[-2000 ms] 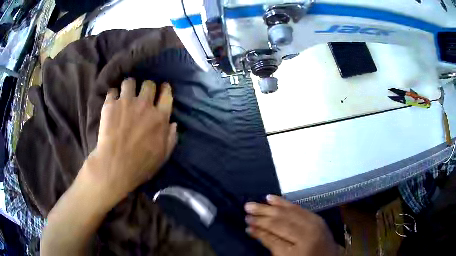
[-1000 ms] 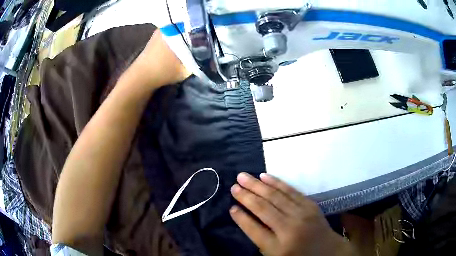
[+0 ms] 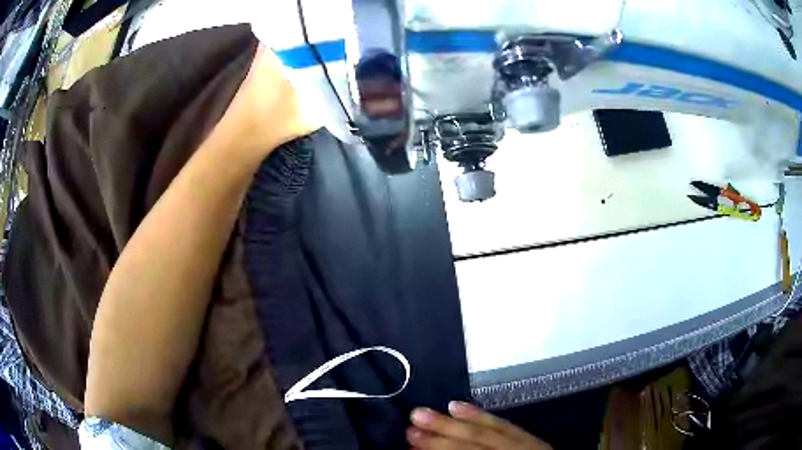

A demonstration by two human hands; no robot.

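Note:
The dark waistband runs from the needle area of the white sewing machine towards me, its right part smooth and taut. A white drawcord loop lies on it. The brown garment body is bunched at the left. My left hand is at the far end of the band, left of the machine head; its fingers are hidden. My right hand is on the band's near end, cut off by the bottom edge; its fingertips press on the taut band.
A black flat rectangle and orange-yellow thread snips lie on the white table at the right. A wooden-handled tool is at the right edge. A grey measuring strip edges the table.
My left hand has moved up beside the machine head. My right hand has moved down towards the bottom edge. The band, puckered one second ago, is now smooth, and the cord loop has turned.

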